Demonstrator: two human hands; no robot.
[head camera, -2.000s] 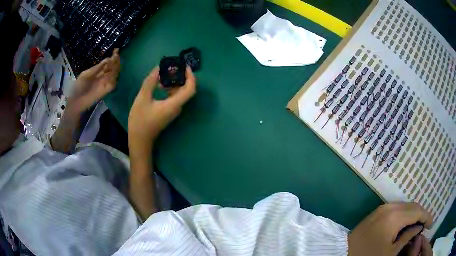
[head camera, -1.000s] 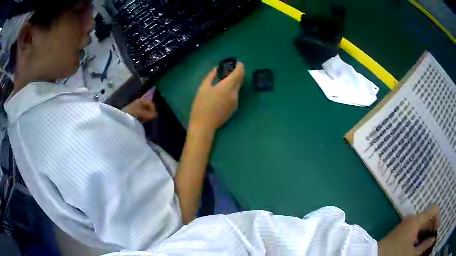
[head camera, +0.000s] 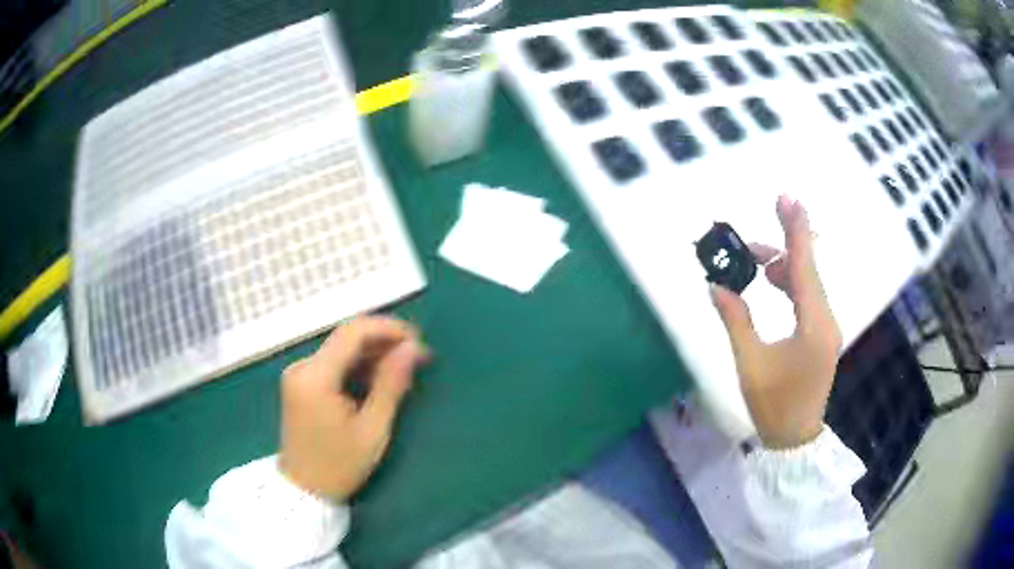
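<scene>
My right hand (head camera: 787, 345) is over the white tray at the right. It holds a small black squarish housing (head camera: 725, 258) between thumb and a bent finger, with one finger raised. Small pale spots show on the housing's face. My left hand (head camera: 345, 406) is above the green bench, just in front of the foam board, with curled fingers. A dark gap shows between its fingers; blur hides whether it holds anything. The foam board (head camera: 261, 331) has rows of tan slots and dark wired parts at its left side.
The white tray (head camera: 667, 211) holds rows of black parts at its back and right. White wipes (head camera: 506, 236) lie between board and tray. A whitish bottle (head camera: 450, 111) stands behind them. Another wipe (head camera: 39, 367) lies at far left. Yellow edging (head camera: 384, 96) runs behind.
The view has swung right. The co-worker has left the picture; the white tray, bottle and my right hand with a housing now show. The foam board now appears at the left.
</scene>
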